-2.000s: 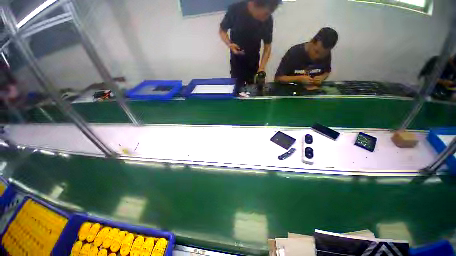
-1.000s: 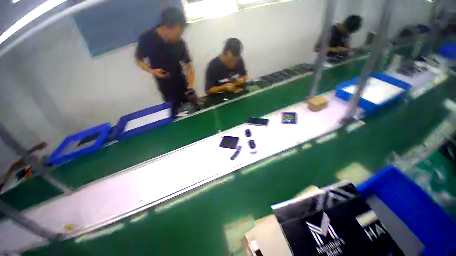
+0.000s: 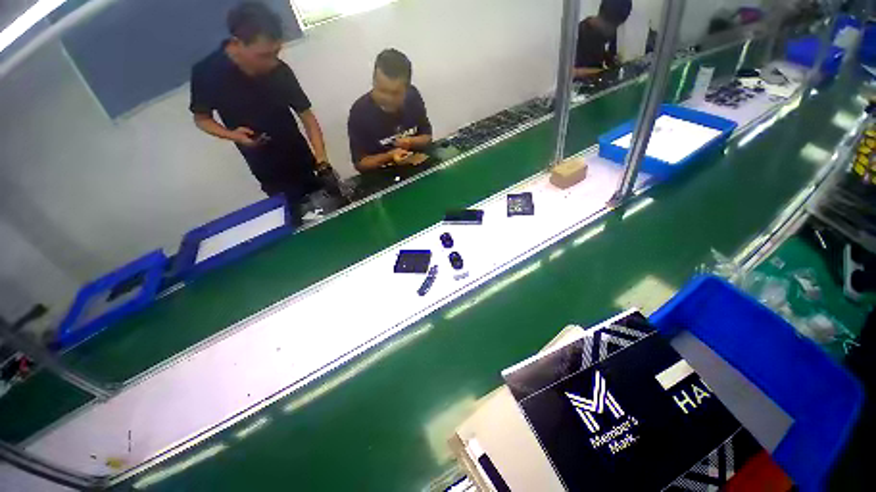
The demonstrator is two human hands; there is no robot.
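Observation:
Neither of my hands is in the picture. Nearest in front of me is a stack of flat black printed packaging (image 3: 629, 413) with a white "M" logo, white lettering and a red patch at its lower right. Beige edges show on its left side. A blue bin (image 3: 816, 384) with a pale lining stands against the right of the stack, which overlaps it. Small clear plastic bags (image 3: 783, 298) lie on a green mat just beyond the bin.
A green conveyor belt (image 3: 384, 384) runs diagonally across. Beyond it a white shelf (image 3: 240, 370) holds small black parts (image 3: 455, 260), a brown box (image 3: 569, 174) and a blue tray (image 3: 615, 151). Metal posts rise from the shelf. One person stands and others sit opposite.
The view has swung right and down. The yellow parts in blue bins have left the picture; the black packaging, blue bin and plastic bags have come into fuller view.

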